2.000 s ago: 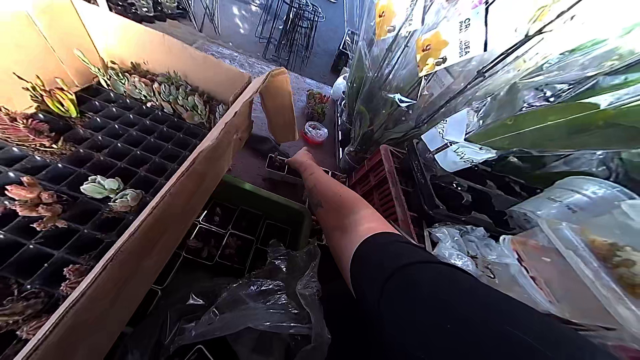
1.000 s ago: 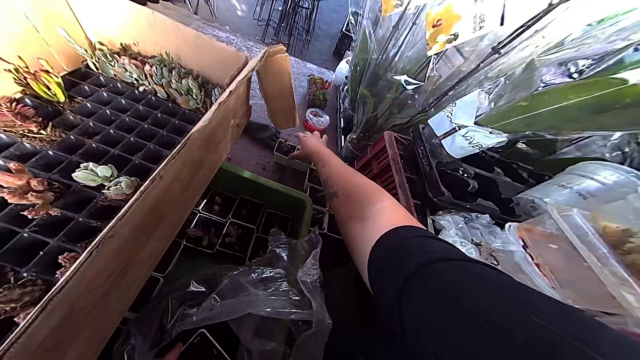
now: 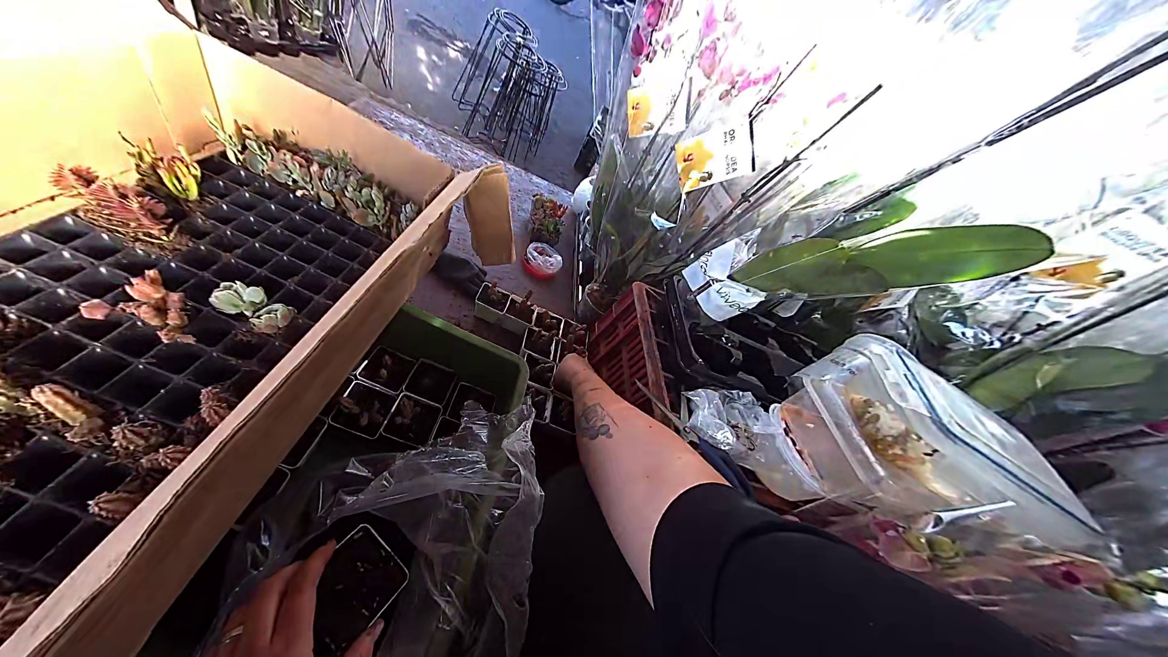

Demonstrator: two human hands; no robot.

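Note:
My left hand (image 3: 287, 602) grips a square plant pot (image 3: 363, 584) of dark soil at the bottom left, beside a clear plastic bag (image 3: 456, 502). My right arm reaches forward to a group of small square pots (image 3: 538, 333) holding little plants; my right hand (image 3: 573, 372) is at their near right side, its fingers mostly hidden, so its hold cannot be told. A green crate (image 3: 474, 351) with more square pots stands left of it. Beyond the small pots are a red-and-white round container (image 3: 542, 260) and a small potted succulent (image 3: 548, 217).
At the left, a cardboard box (image 3: 274, 429) holds a black cell tray (image 3: 274, 228) with succulents. A red plastic crate (image 3: 630, 342) stands right of my right hand. Wrapped orchids (image 3: 894, 255) and clear plastic containers (image 3: 912, 438) fill the right side.
My right hand has drawn back towards me from the far end of the small pots to their near side. My left hand has come into view with a square pot.

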